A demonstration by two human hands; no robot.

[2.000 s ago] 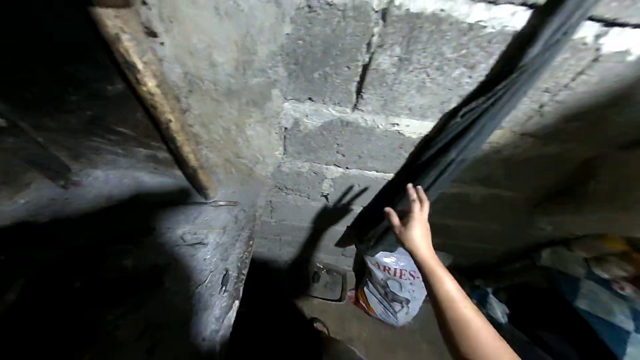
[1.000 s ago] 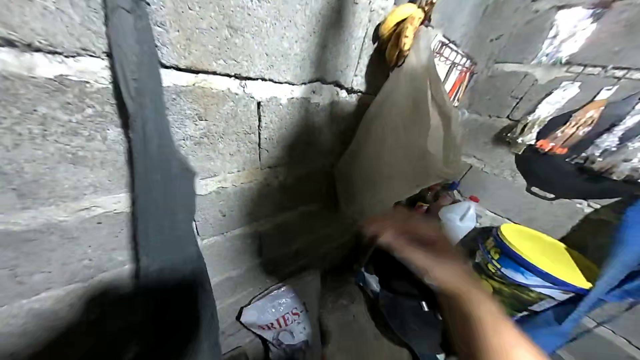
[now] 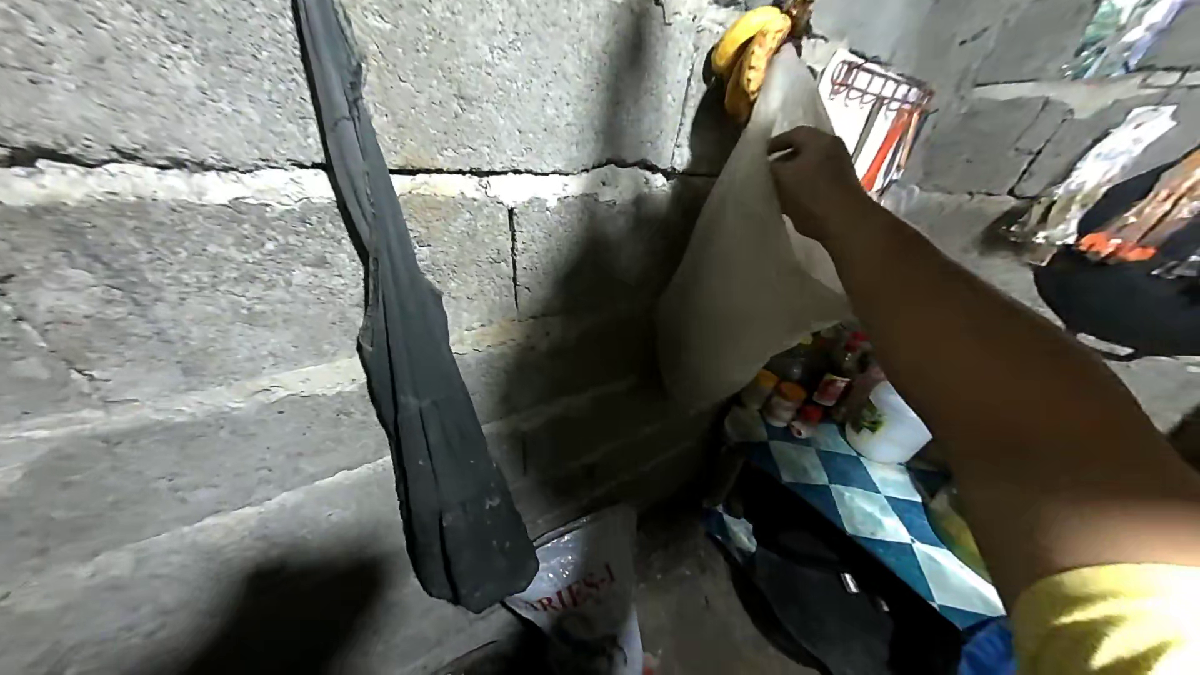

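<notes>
My right hand (image 3: 814, 178) is closed on the upper edge of a pale beige cloth (image 3: 741, 281), which hangs against the block wall just below a small bunch of bananas (image 3: 750, 52). The arm, in a yellow sleeve, reaches in from the lower right. A long dark grey cloth (image 3: 422, 403) hangs on the wall at left, apart from the hand. My left hand is out of the picture.
Bottles and jars (image 3: 797, 394) stand on a blue and white checked cover (image 3: 867, 497). Beneath lies a black bag (image 3: 825, 600). A printed plastic sack (image 3: 581, 581) stands at the wall's foot. A wire rack (image 3: 877, 84) and a black pan (image 3: 1125, 300) hang at right.
My right hand has moved up and now grips the beige cloth; one second ago it was a blur below it. The view has swung toward the right part of the wall since the first frame.
</notes>
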